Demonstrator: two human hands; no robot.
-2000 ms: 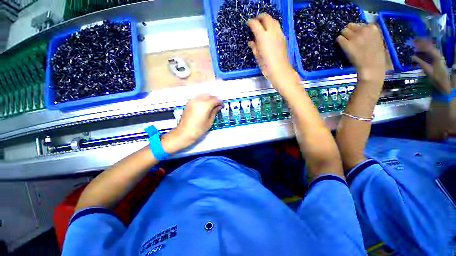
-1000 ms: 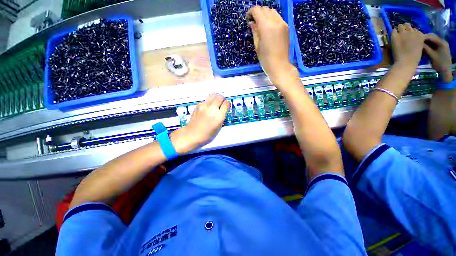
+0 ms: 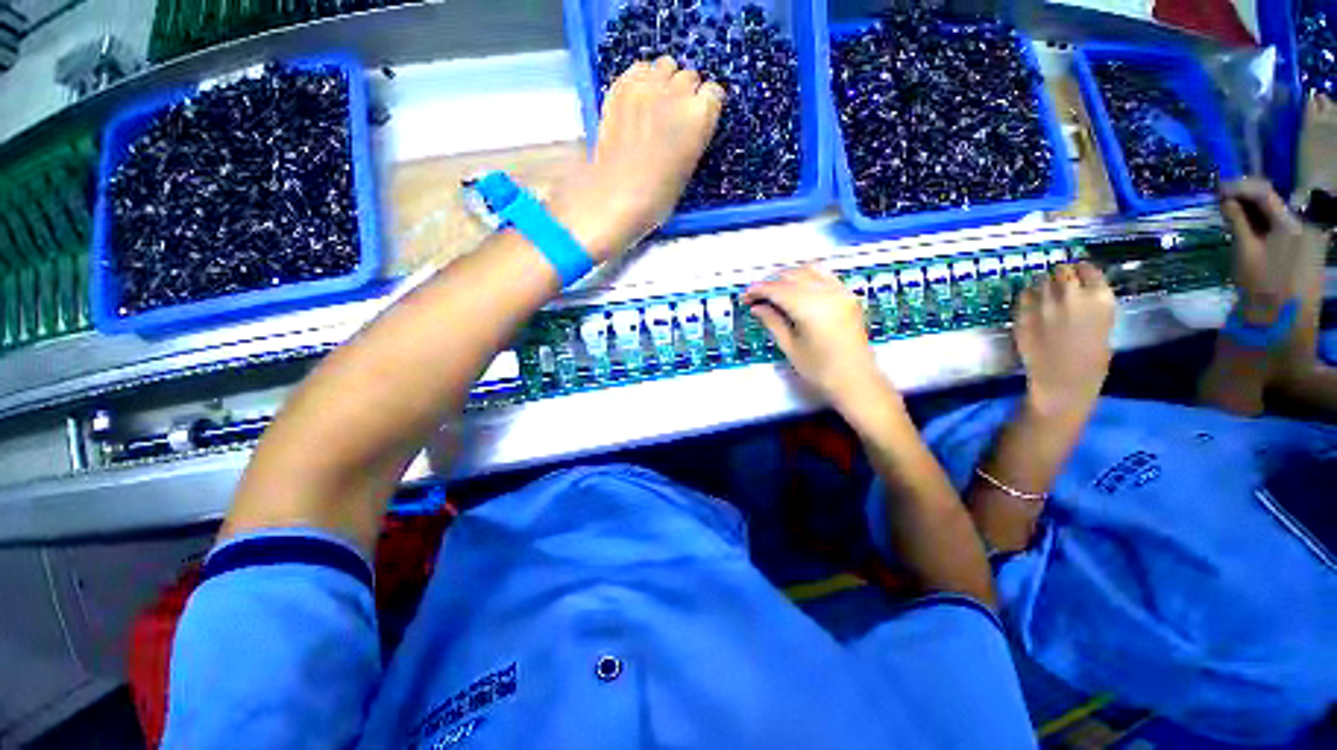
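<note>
My left hand (image 3: pixel 656 144), with a blue strap (image 3: pixel 540 227) on its wrist, is over the upright blue component bin (image 3: pixel 817 147). Its fingers are bent down at the heaped dark components (image 3: pixel 755 132); whether it holds one cannot be seen. My right hand (image 3: pixel 815 325) is over the green PCB panel (image 3: pixel 689 334) in the rail, thumb and fingertips close together at the board's upper edge. Any part between them is too small to tell. The panel shows a row of white patches on both sides of my right hand.
A wide blue bin (image 3: pixel 242 191) of dark components stands at left; further bins (image 3: pixel 946 117) stand at right. A tan patch (image 3: pixel 440 205) lies behind my left forearm. The metal rail (image 3: pixel 293 344) runs across. A neighbour's hand (image 3: pixel 1065 330) is at the panel; more hands are further right.
My left hand has moved from the panel up to the bin. My right hand has moved from the bin down to the panel. The panel's left end now reaches further left. The neighbour's hand came down to the rail.
</note>
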